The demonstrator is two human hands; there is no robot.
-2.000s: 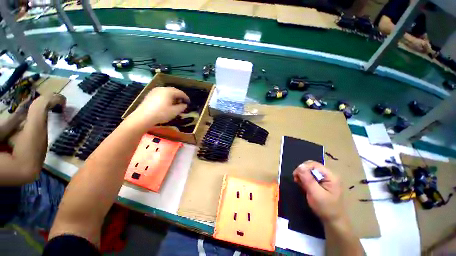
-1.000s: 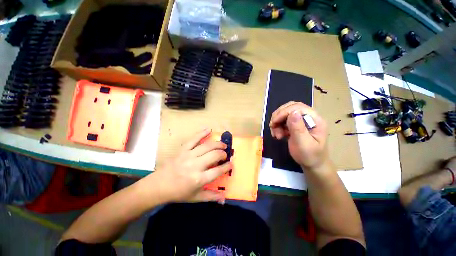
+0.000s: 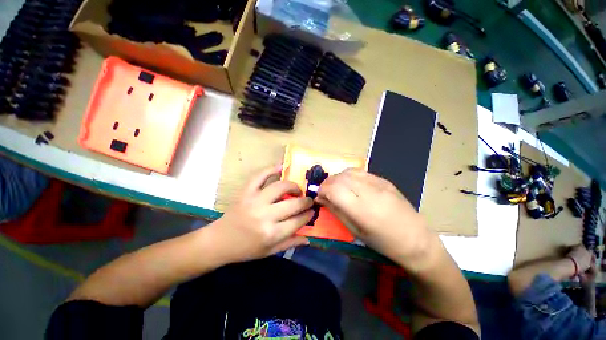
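An orange fixture tray [image 3: 335,230] lies at the bench's front edge, partly covered by my hands. A narrow black plastic part [image 3: 315,175] sits upright in line with my body on the tray. My left hand [image 3: 269,211] holds the part from its left side with the fingertips. My right hand [image 3: 372,207] is at the part's right side, fingers closed together; a small light-coloured piece shows at its fingertips against the part. Whether this is the small block seen in it before is unclear, as the fingers hide most of it.
A second orange tray [image 3: 151,119] lies left, below an open cardboard box [image 3: 159,58] of black parts. Stacked black parts [image 3: 274,83] stand behind my hands. A black sheet [image 3: 404,143] lies right. Wired assemblies [image 3: 525,189] and another person's arm [image 3: 545,272] are farther right.
My left hand has gone from the parts box to the orange tray with a black part. My right hand has moved left from over the black sheet to the part. The view has shifted downward.
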